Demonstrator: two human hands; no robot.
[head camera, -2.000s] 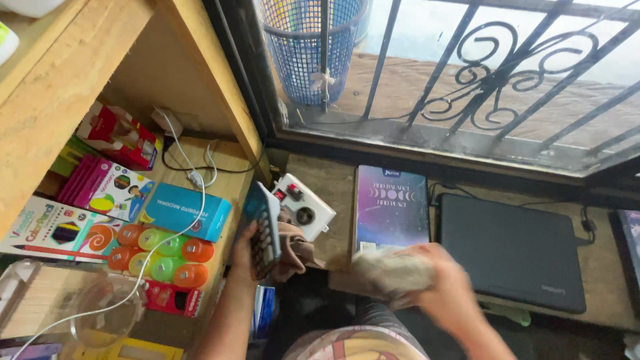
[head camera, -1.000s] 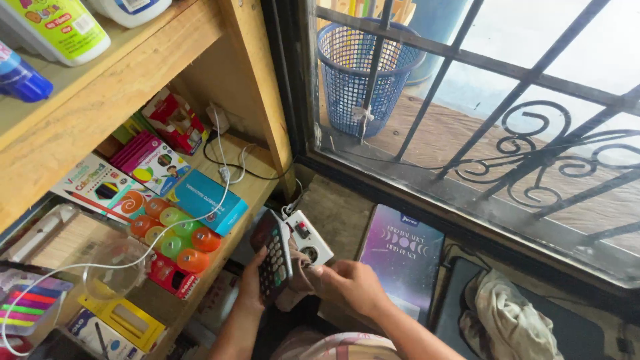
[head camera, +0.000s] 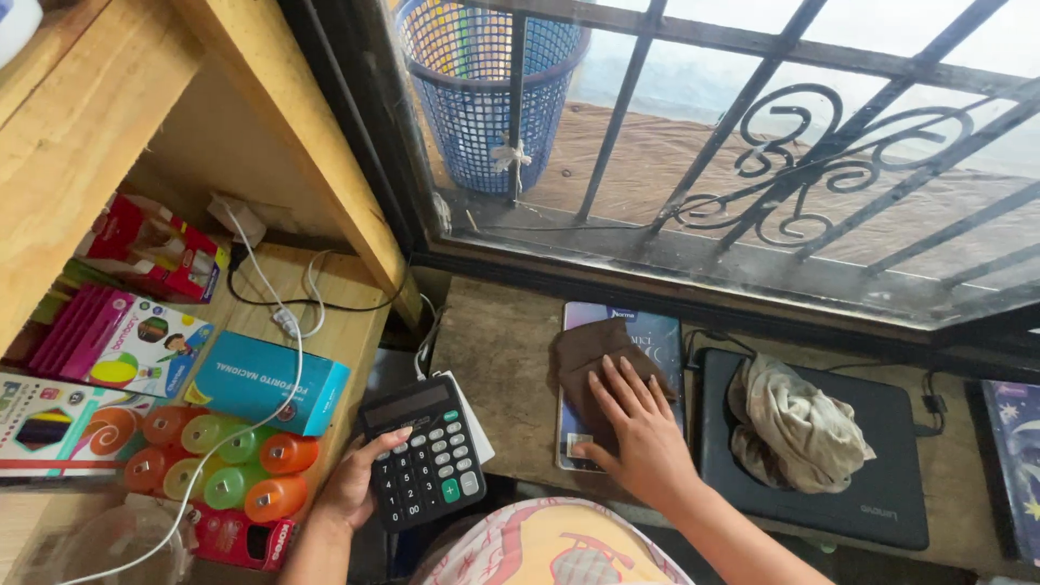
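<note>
My left hand (head camera: 357, 479) grips a black desktop calculator (head camera: 424, 451) by its left edge, thumb on the face near the top keys. Behind the calculator, a white device (head camera: 473, 422) with a cable is partly hidden. My right hand (head camera: 642, 422) lies spread, palm down, on a folded brown cloth (head camera: 597, 349), which rests on a purple and blue Norma notebook (head camera: 573, 414). Right of the notebook, a crumpled grey-beige cloth (head camera: 800, 422) sits on a closed black Lenovo laptop (head camera: 886, 487).
At left, a wooden shelf (head camera: 370, 317) holds a blue box (head camera: 268, 382), orange and green sharpeners (head camera: 231, 447), crayon boxes (head camera: 150, 345) and a white cable (head camera: 301, 357). A barred window (head camera: 715, 162) borders the worktop (head camera: 487, 333), with a blue plastic basket (head camera: 496, 97) behind it. Another notebook (head camera: 1011, 463) lies far right.
My right hand has moved right from beside the calculator onto the notebook, where the brown cloth now lies. The grey-beige cloth, in my right hand two seconds ago, lies on the laptop.
</note>
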